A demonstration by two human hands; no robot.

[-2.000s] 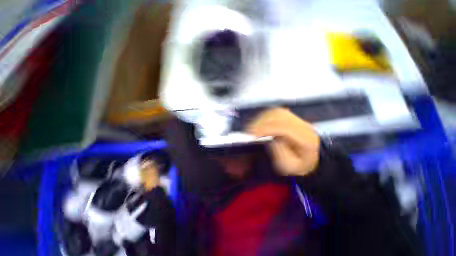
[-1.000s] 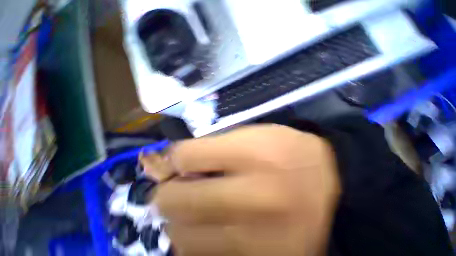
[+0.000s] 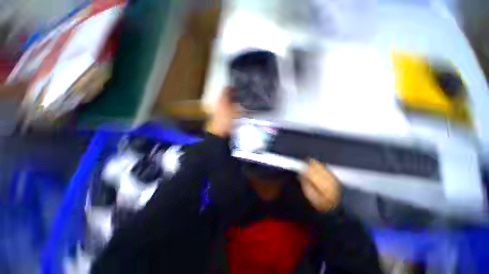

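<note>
The picture is blurred. A dark rounded shape [image 3: 254, 80] stands in the pale machine top area at upper centre; whether it is a security camera's black part or the fixture is unclear. My left hand [image 3: 224, 113] is at its lower left edge, touching or just in front of it; its grip is too blurred to tell. My right hand [image 3: 320, 186] is lower and to the right, at the front edge of the white keyboard tray [image 3: 370, 181], with fingers bent; whether it grips anything is unclear.
A black keyboard [image 3: 356, 151] lies on the tray, with crumpled whitish material [image 3: 251, 137] at its left end. A mouse [image 3: 448, 81] is on a yellow pad [image 3: 412, 80]. A blue crate [image 3: 78, 179] of white-and-black cameras is lower left. Flattened cartons [image 3: 80, 67] lie on the green table [image 3: 131, 69].
My left hand has moved up from the left crate to the dark shape. My right hand has withdrawn from close in front of the view to the tray's front edge. The view has turned.
</note>
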